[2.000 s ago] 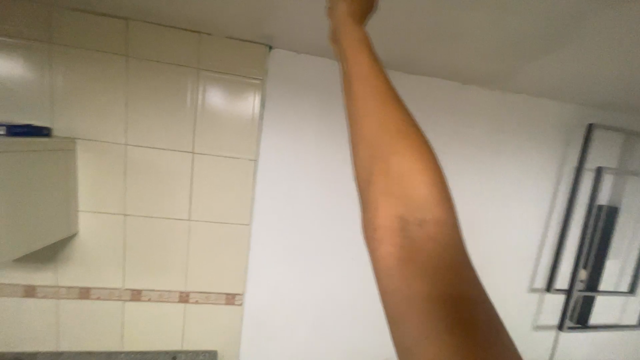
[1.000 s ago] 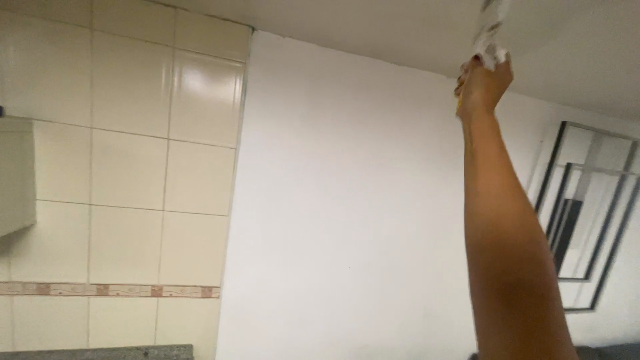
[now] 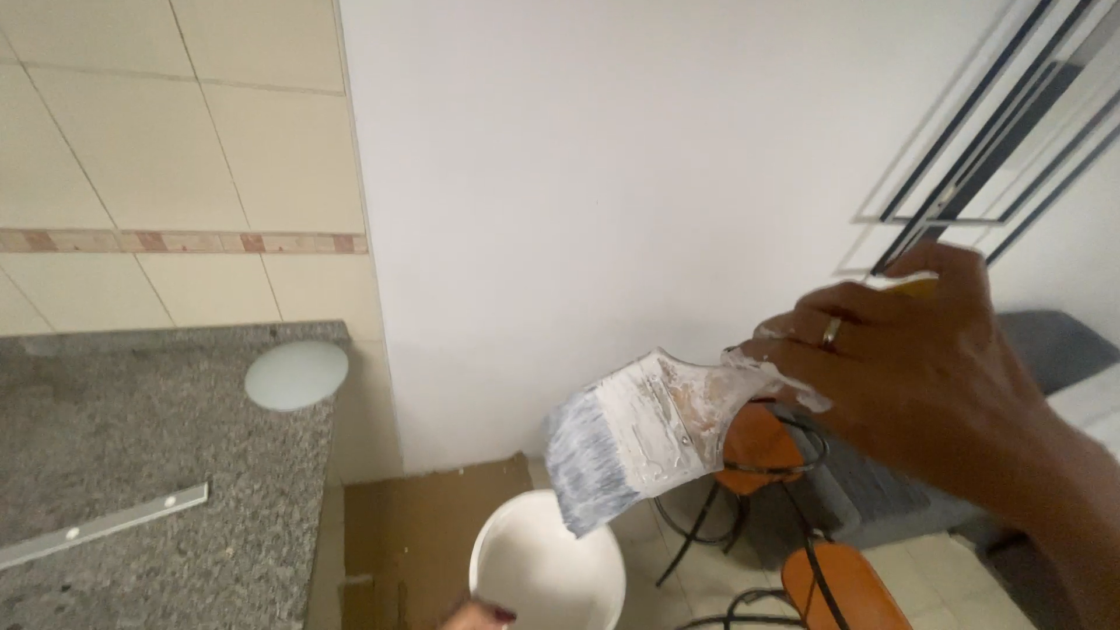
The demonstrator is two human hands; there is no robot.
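My right hand [image 3: 884, 350], with a ring on one finger and white paint smeared on the fingers, grips a wide paintbrush [image 3: 639, 429] by its handle. White paint coats the brush's ferrule and bristles, which point down and left. Below the bristles is a white bucket [image 3: 547, 560], its inner wall pale. At the bottom edge, a small part of my left hand [image 3: 479, 615], with a dark-painted nail, is at the bucket's near rim; most of that hand is out of view.
On the left, a granite countertop [image 3: 175, 420] bears a frosted glass disc [image 3: 297, 376] and a metal strip [image 3: 114, 523]. Cardboard [image 3: 402, 525] covers floor beside the bucket. Orange-seated stools [image 3: 840, 586] and a grey sofa [image 3: 875, 490] stand right. Black frames [image 3: 971, 140] hang on the white wall [image 3: 595, 201].
My right hand has come down from up near the ceiling with the brush. The view has tilted down, and the bucket, countertop surface and part of my left hand now show.
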